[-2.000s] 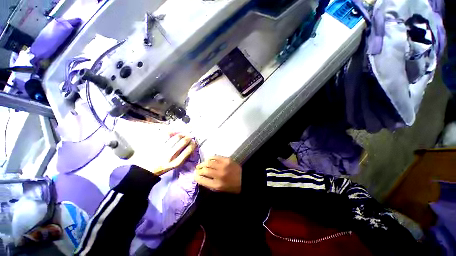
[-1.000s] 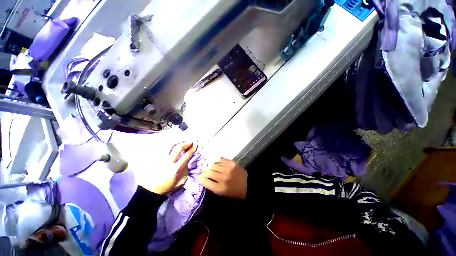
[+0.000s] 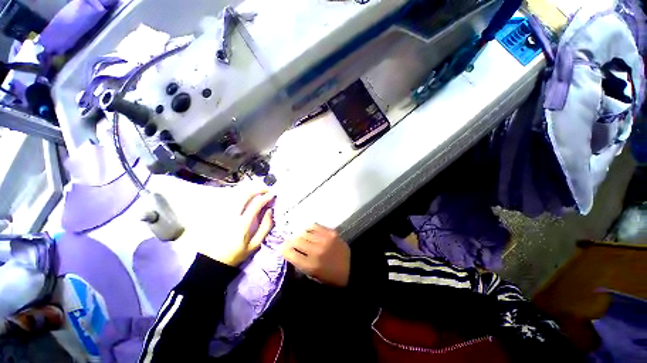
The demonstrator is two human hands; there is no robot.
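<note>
A puckered purple fabric piece (image 3: 257, 292) hangs from the table's front edge over my lap. My left hand (image 3: 250, 223) lies on its upper end on the table, fingertips just below the needle area (image 3: 257, 170). My right hand (image 3: 319, 254) is curled with its fingertips on the fabric's right side at the table edge. Both hands hold the fabric between them. The white sewing machine (image 3: 206, 106) stands over the table. The fabric's far tip is partly hidden under my left fingers.
A smartphone (image 3: 360, 113) lies under the machine arm. A lamp head (image 3: 162, 217) stands left of the needle. Curved purple panels (image 3: 96, 266) lie at left. A purple and white bundle (image 3: 578, 120) hangs off the table's right end, near a blue card (image 3: 520, 41).
The camera view has shifted slightly. Both hands stay on the fabric near the table edge; my left fingers have straightened and lie flatter towards the needle area.
</note>
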